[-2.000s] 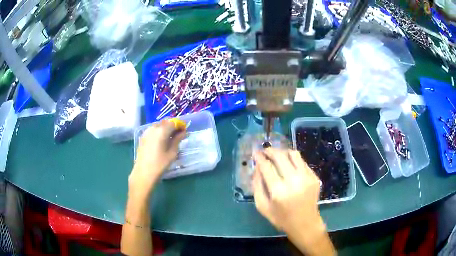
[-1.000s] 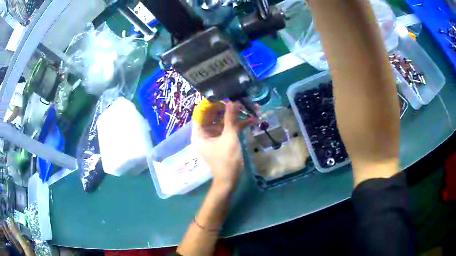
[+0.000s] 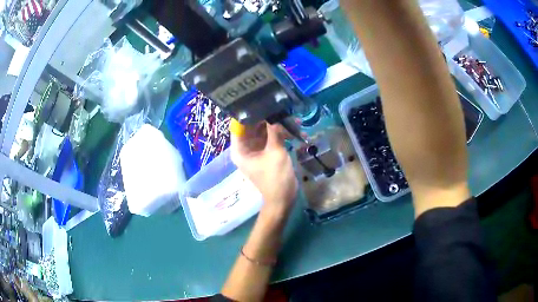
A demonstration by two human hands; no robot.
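Observation:
The arbor press [image 3: 239, 82] stands tilted in view, its dark head above the metal fixture [image 3: 323, 158] on a pale worn base plate. The fixture has a dark hole and slot. My left hand [image 3: 265, 159] is at the ram, left of the fixture, fingers raised and partly behind the press head; whether it holds a pin cannot be made out. A yellow item [image 3: 237, 127] is at its fingers. My right forearm reaches up past the top edge on the right; my right hand is out of the picture.
Left clear box [image 3: 221, 203] holds a few pins. Right clear box [image 3: 377, 147] holds black rings. A blue tray [image 3: 177, 127] of pins, a white box [image 3: 150, 171], plastic bags [image 3: 121, 82], a dark flat rectangle [image 3: 469, 117] and a small box of reddish pins [image 3: 501, 97] surround the press.
My right hand has left the fixture and gone up out of view. My left hand has moved from the left clear box to the ram. The view has turned.

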